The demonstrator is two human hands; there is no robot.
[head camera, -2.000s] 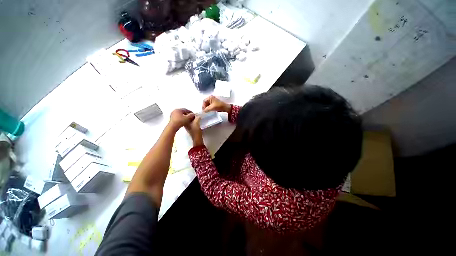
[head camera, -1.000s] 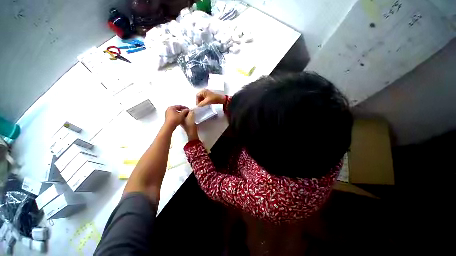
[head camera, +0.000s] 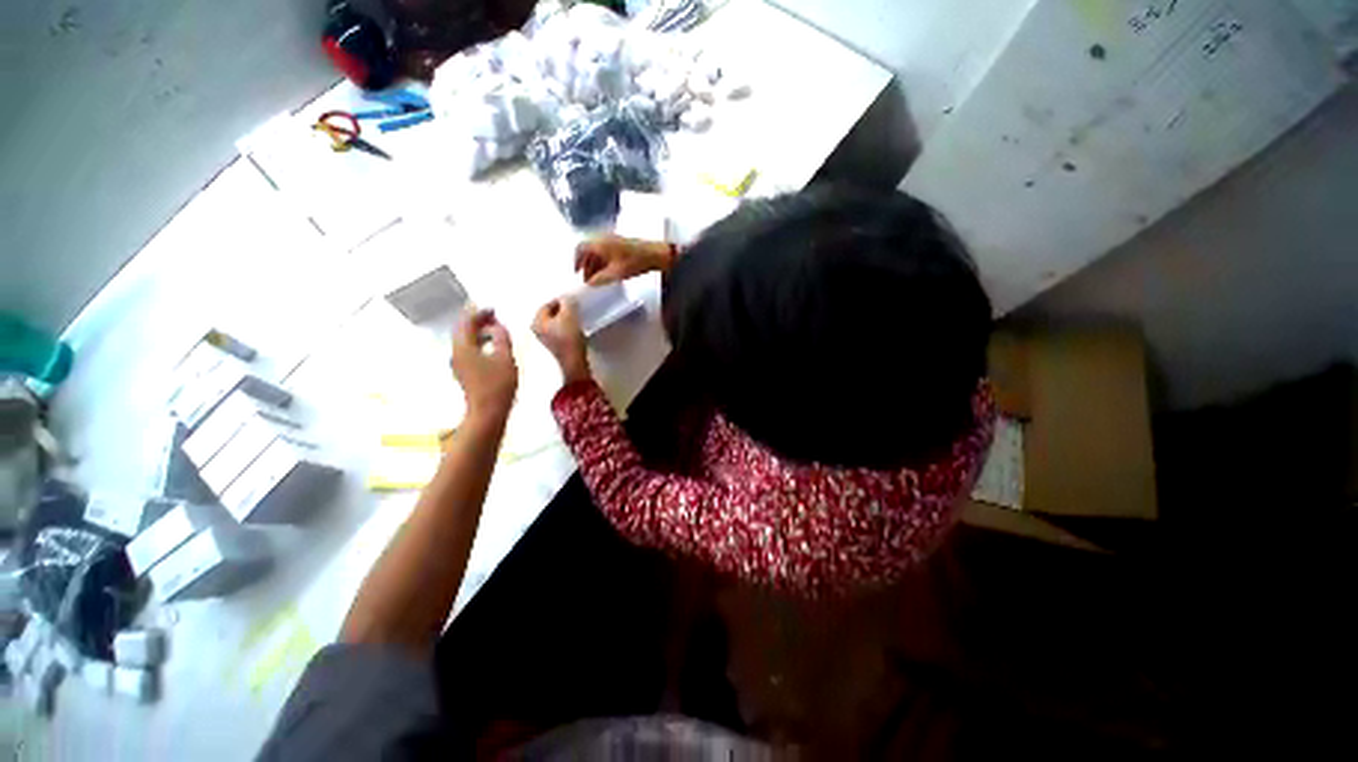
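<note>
My left hand [head camera: 484,365], bare below a grey sleeve, is over the table with its fingers bent. A small pale spot shows at its fingertips; I cannot tell if it holds anything. Just right of it, another person's hands hold a small white carton [head camera: 608,307]. An upright small carton [head camera: 428,295] stands behind my hand. Yellow sticker sheets [head camera: 410,462] lie left of my forearm. My right hand is not in view.
Several white cartons [head camera: 246,447] stand at the left. Scissors [head camera: 350,134], a white heap [head camera: 559,82] and black coils in plastic [head camera: 596,157] lie further back. A person in a red patterned top [head camera: 789,521] is close on the right, with a brown carton [head camera: 1095,424] beyond.
My left hand has drawn back left from the other person's hands, which it was touching or close against. The other hands still hold the white carton. The view has shifted slightly.
</note>
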